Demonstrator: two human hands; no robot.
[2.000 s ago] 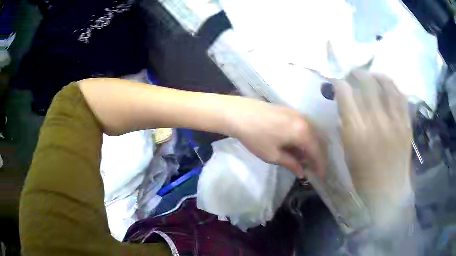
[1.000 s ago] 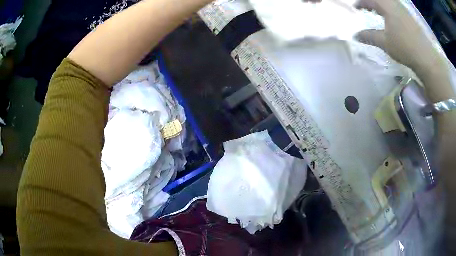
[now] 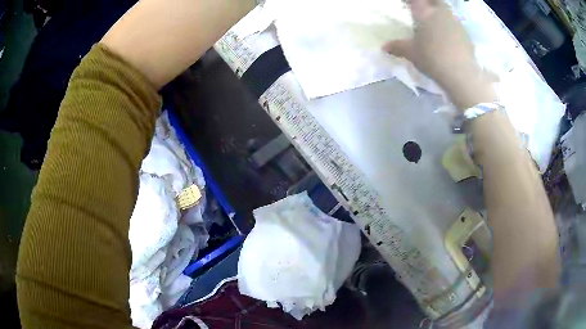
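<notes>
White fabric pieces (image 3: 347, 54) lie on the pale machine table (image 3: 360, 128) at the top. My right hand (image 3: 443, 51) lies over them, thumb apart from the fingers, the fingertips at the picture's top edge; whether it grips the fabric or has anything in the palm cannot be told. My left forearm runs out of the top edge, so my left hand is out of the picture. A small stack of white cut pieces (image 3: 295, 257) with ragged edges lies at the near table edge, above my lap.
A blue bin (image 3: 205, 177) at left holds crumpled white pieces (image 3: 151, 212) with a tan tag (image 3: 189, 197). A measuring strip (image 3: 321, 160) runs along the table edge. A cream frame (image 3: 462, 238) stands at lower right. White fabric (image 3: 533, 103) also lies beyond my right wrist. The apron (image 3: 218, 308) is dark red.
My left hand has gone from over the table edge out of the top. My right hand has moved up and left onto the fabric. The fabric has come further left over the table.
</notes>
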